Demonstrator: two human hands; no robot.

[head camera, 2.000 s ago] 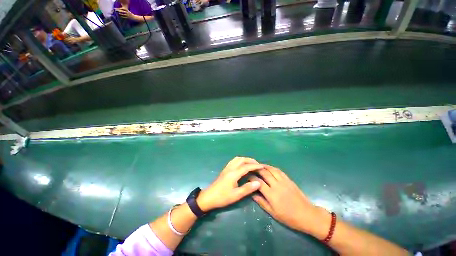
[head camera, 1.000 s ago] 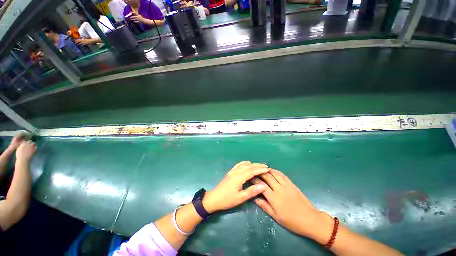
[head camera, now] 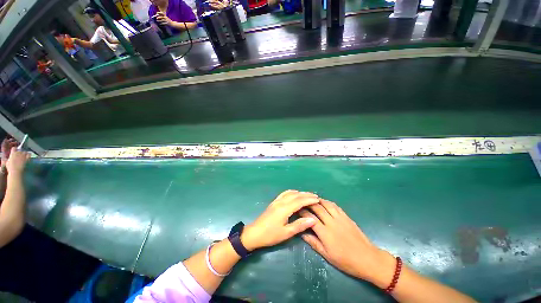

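The green workbench top [head camera: 207, 195] lies in front of me, glossy and scuffed. My left hand [head camera: 280, 222] rests on it, palm down, with a black smartwatch [head camera: 238, 239] and a pale bracelet on the wrist. My right hand [head camera: 339, 239] rests beside it with a red bead bracelet on the wrist. The fingertips of my left hand lie over the fingers of my right hand. No object shows in either hand; the fingers are loosely bent and partly hidden by each other.
A whitish bench edge strip [head camera: 332, 148] separates the bench from the conveyor belt [head camera: 356, 89]. Another person's arm [head camera: 13, 195] is at the left edge. A blue stool [head camera: 92, 287] stands below left. A printed item [head camera: 536, 157] is cut off at the right edge. People sit across the line.
The neighbouring person's arm came into view at the left, then moved slightly further left and up. The camera view shifted slightly. My hands keep the same pose on the bench.
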